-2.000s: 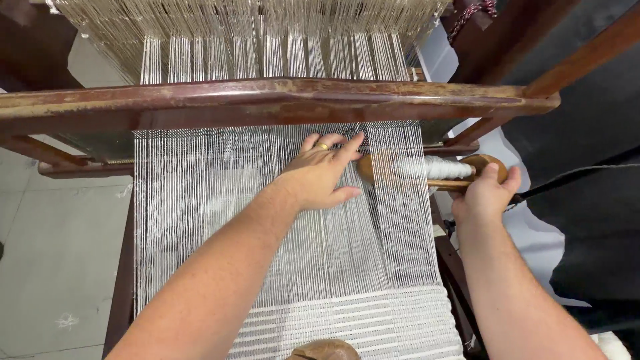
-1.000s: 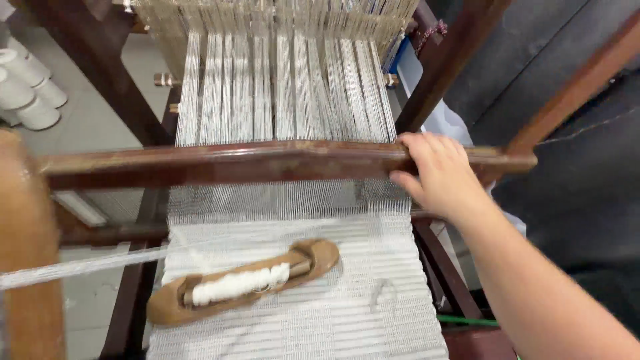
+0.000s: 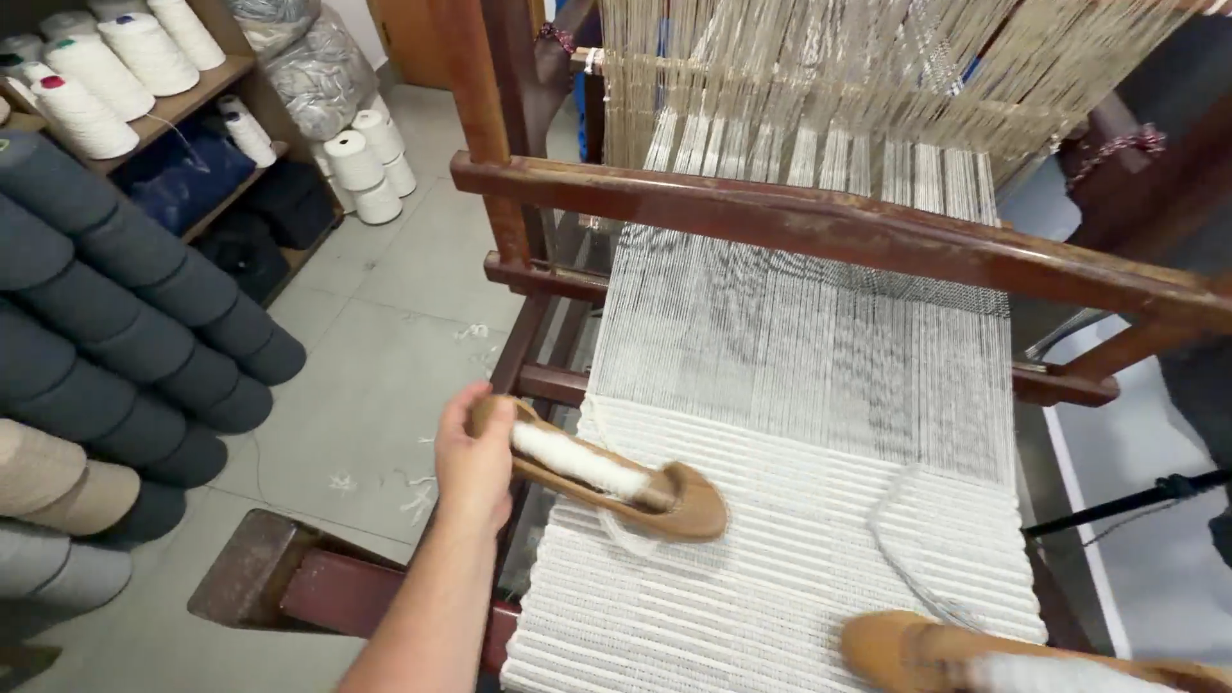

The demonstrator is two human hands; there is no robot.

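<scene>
My left hand (image 3: 474, 460) grips the left end of a wooden boat shuttle (image 3: 602, 472) wound with white yarn, held over the left edge of the striped white woven cloth (image 3: 770, 558). A loop of white yarn hangs below that shuttle onto the cloth. At the lower right lies a second wooden shuttle (image 3: 924, 654) with pale yarn, blurred and cut by the frame edge; a grey strand (image 3: 890, 549) curves from it over the cloth. Beyond the cloth, white warp threads (image 3: 799, 346) run under the loom's wooden beater bar (image 3: 818, 217). My right hand is out of view.
String heddles (image 3: 866, 77) hang at the back of the loom. Dark yarn cones (image 3: 125, 279) are stacked at the left, near a shelf (image 3: 202, 87) with white cones. A wooden bench-like part (image 3: 337, 587) of dark red stands at the lower left. A black rod (image 3: 1126, 505) is at the right.
The right hand, on the beater bar one second ago, has left the view. The left hand has come into view holding a shuttle. The view has swung left.
</scene>
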